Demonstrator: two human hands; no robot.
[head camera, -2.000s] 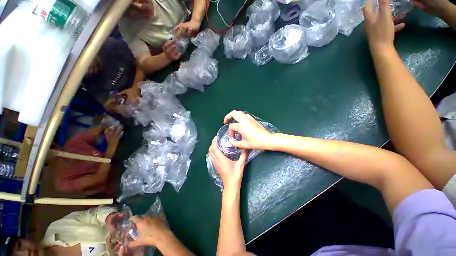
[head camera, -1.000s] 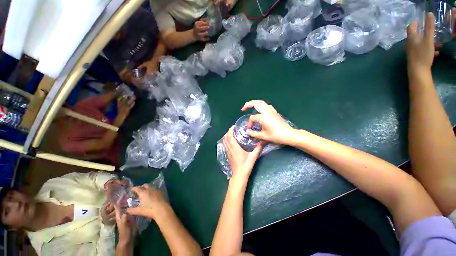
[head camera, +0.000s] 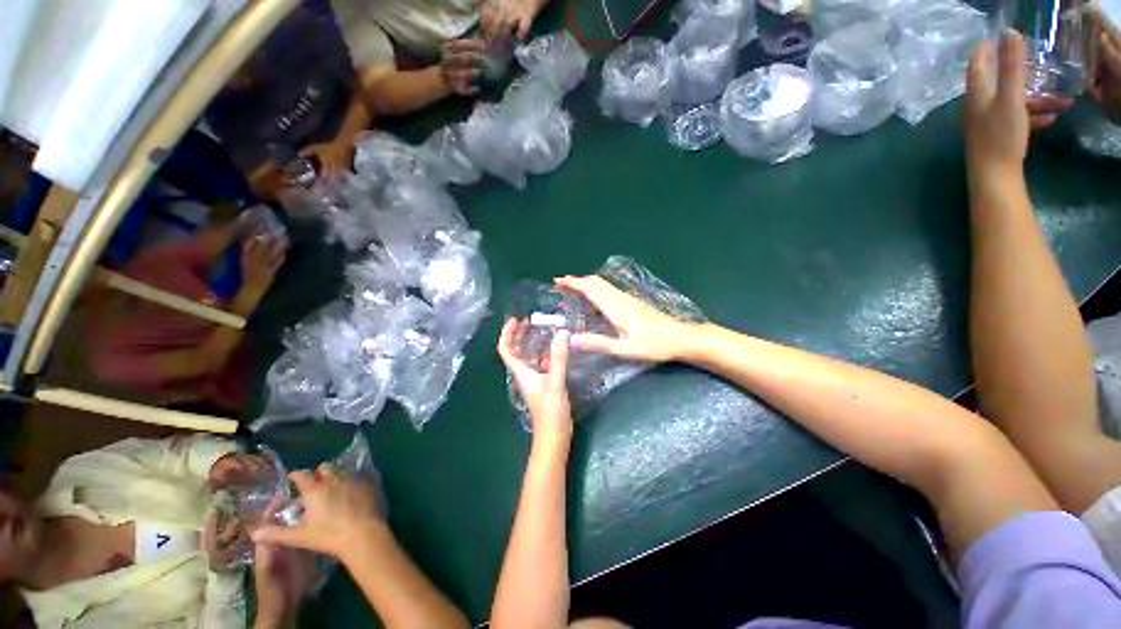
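A clear round container (head camera: 534, 299) with a small white patch is held low over the dark green tabletop (head camera: 738, 258), a little left of the picture's middle. My left hand (head camera: 541, 381) grips it from below, fingers at its left side and thumb near the white patch. My right hand (head camera: 633, 324) holds it from the right, with fingers above and thumb below the patch. A thin clear bag (head camera: 652, 285) lies crinkled behind and under my hands. Whether the container is inside the bag is hard to tell.
Bagged containers (head camera: 418, 295) lie heaped at left, with more (head camera: 768, 111) in a row along the top. A flat clear ringed piece (head camera: 696, 125) lies beside that row. Other people's hands (head camera: 332, 510) work at lower left, upper left and upper right.
My right hand has moved from over the container's middle to its right side, and the white patch now shows. The bag stands out more beside my right hand. The view has shifted.
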